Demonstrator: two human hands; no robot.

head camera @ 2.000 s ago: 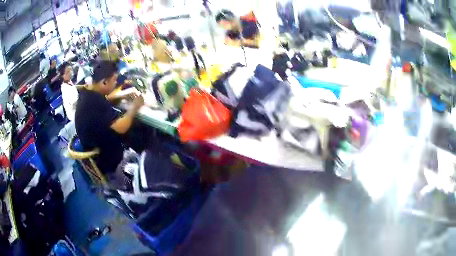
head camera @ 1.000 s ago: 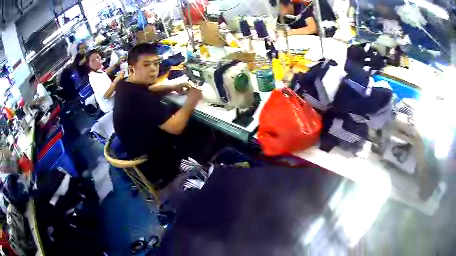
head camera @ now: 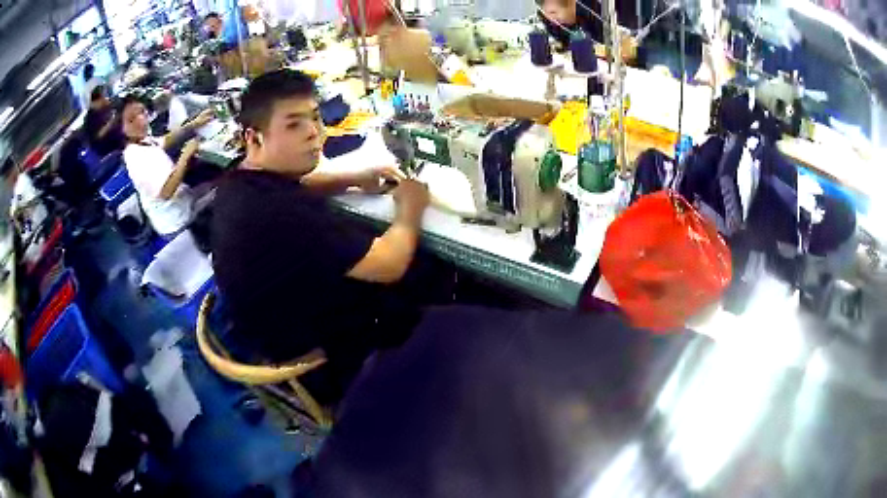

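Observation:
Dark purple-black fabric [head camera: 486, 409] fills the lower middle of the view, close to the camera, and hides what lies behind it. A shiny, see-through glare [head camera: 720, 418] covers the lower right; I cannot tell if it is a plastic bag or lens glare. Neither of my hands is visible. Just beyond the fabric, an orange-red bag [head camera: 665, 261] sits on the white table's near edge.
A person in a black top [head camera: 292, 263] sits on a yellow-rimmed chair [head camera: 248, 370] at a pale green sewing machine [head camera: 506, 170]. Dark garments [head camera: 749, 185] are heaped at the right. Blue crates [head camera: 68, 350] stand at the left. White pieces [head camera: 173, 384] lie on the blue floor.
The view has shifted, so the seated person and the machine appear larger. The orange-red bag now shows further right. The dark fabric still fills the lower part. The person's head has turned more sideways.

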